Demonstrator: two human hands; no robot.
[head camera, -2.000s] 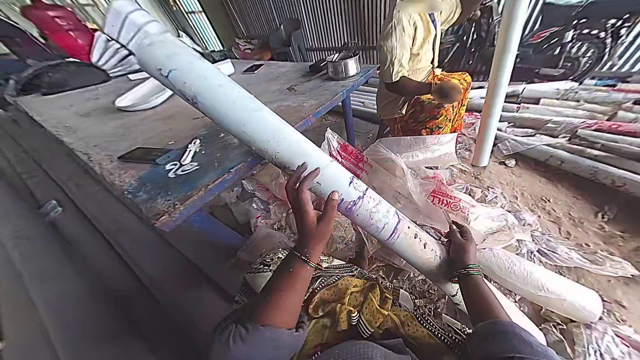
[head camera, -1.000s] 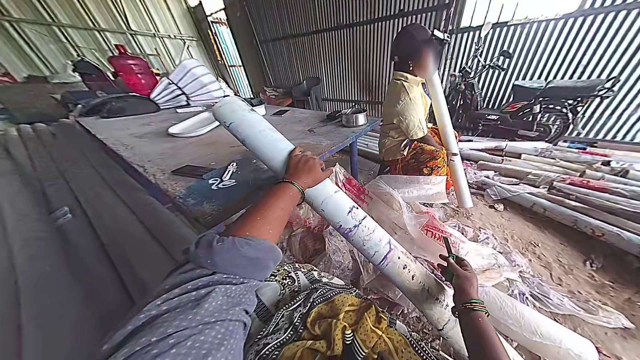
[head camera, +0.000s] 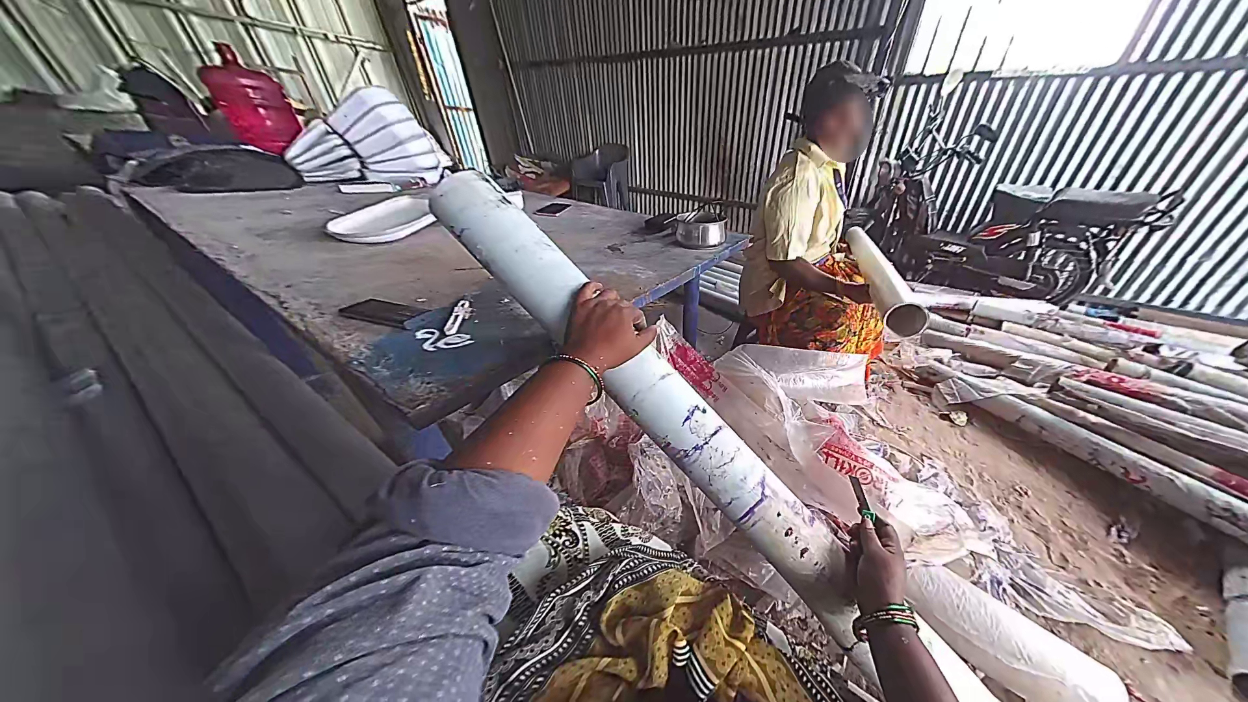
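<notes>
A long white tube (head camera: 682, 419) with purple and dark marks slants across my lap, its upper end over the table's near edge. Bent over its upper half, my left hand (head camera: 606, 330) grips the tube just beyond the table's edge. My right hand (head camera: 877, 558) is beside the lower part and holds a small knife (head camera: 862, 499) with a green part at the handle and a dark blade pointing up. The tube's lowest end is out of clear view. Under it lies another white tube wrapped in plastic (head camera: 1014, 634).
A blue-edged table (head camera: 283, 224) carries a white tray (head camera: 380, 218), a phone (head camera: 382, 312), a white cord (head camera: 447, 331) and a metal pot (head camera: 701, 230). A seated person (head camera: 809, 234) holds another tube. Plastic sheets (head camera: 673, 487), more tubes (head camera: 1092, 419) and a motorcycle (head camera: 1033, 234) are beyond.
My left hand, palm on the tube's side at first, now lies over its top. The knife shows above my right hand. The other person has tilted their tube down from upright. The view has shifted.
</notes>
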